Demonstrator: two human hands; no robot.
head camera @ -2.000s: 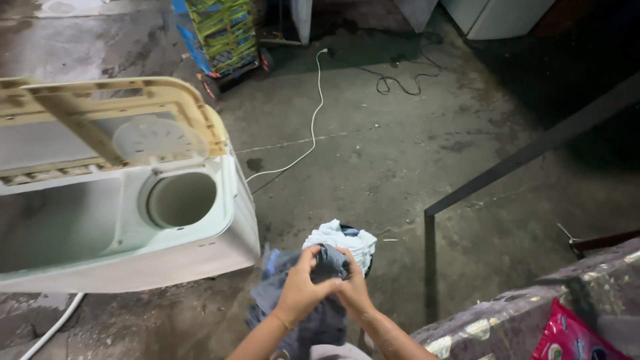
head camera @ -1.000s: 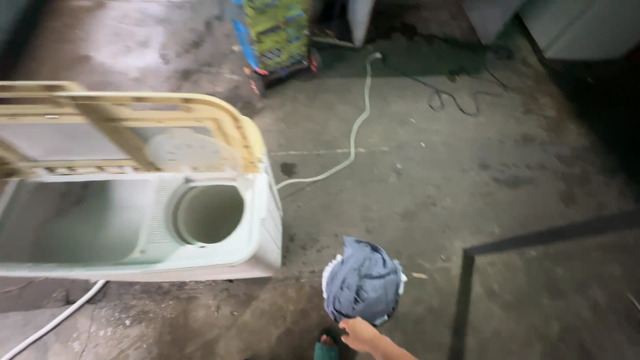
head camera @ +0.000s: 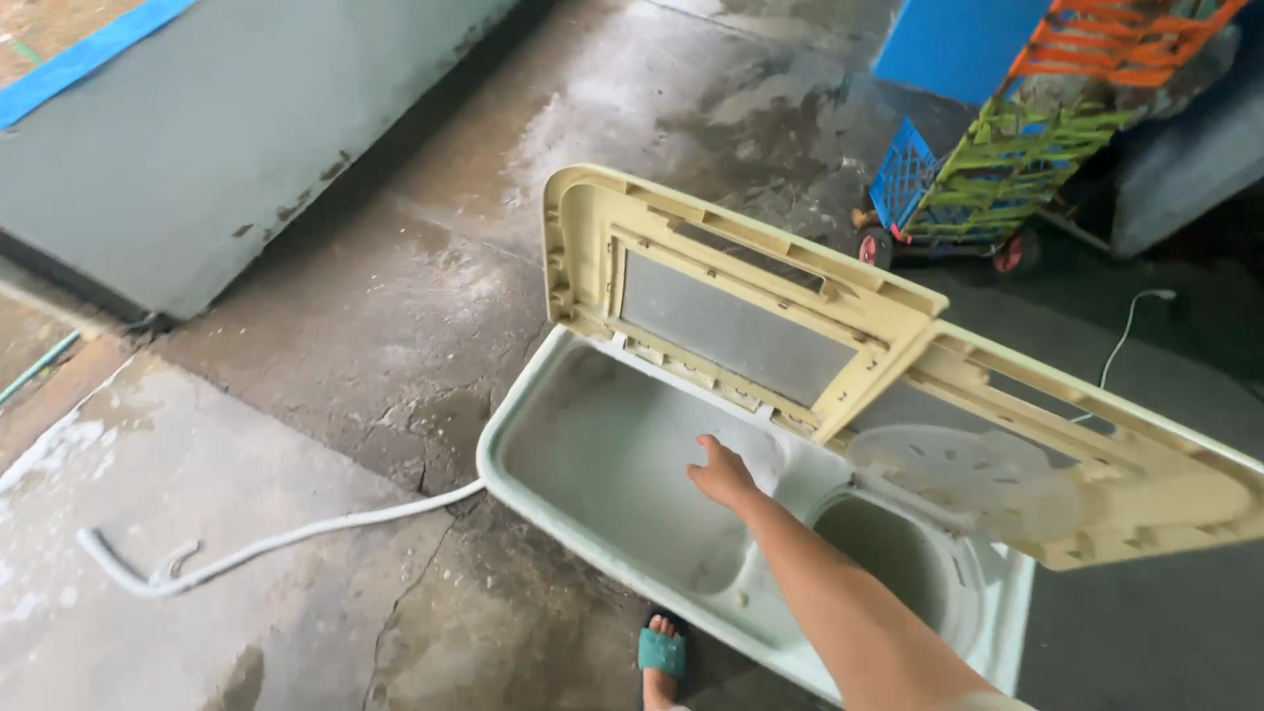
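A twin-tub washing machine [head camera: 632,568] stands below me with its yellowed lids [head camera: 741,296] raised. My right hand [head camera: 724,473] reaches over the large wash tub [head camera: 622,464], holding nothing, with the thumb and a finger spread. Whether it touches anything inside cannot be told. To the right of my forearm lies the round spin tub [head camera: 879,548]. My left hand is out of view.
A grey drain hose [head camera: 316,530] runs left across the wet concrete floor. A foot in a green slipper [head camera: 662,652] is beside the machine. A wheeled cart [head camera: 997,188] stands at the upper right, a grey wall [head camera: 227,128] at the upper left.
Two seconds ago both hands held a dark cloth over the pile of clothes; now only my right hand shows, over the wash tub. The view has swung left, and the clothes are out of it.
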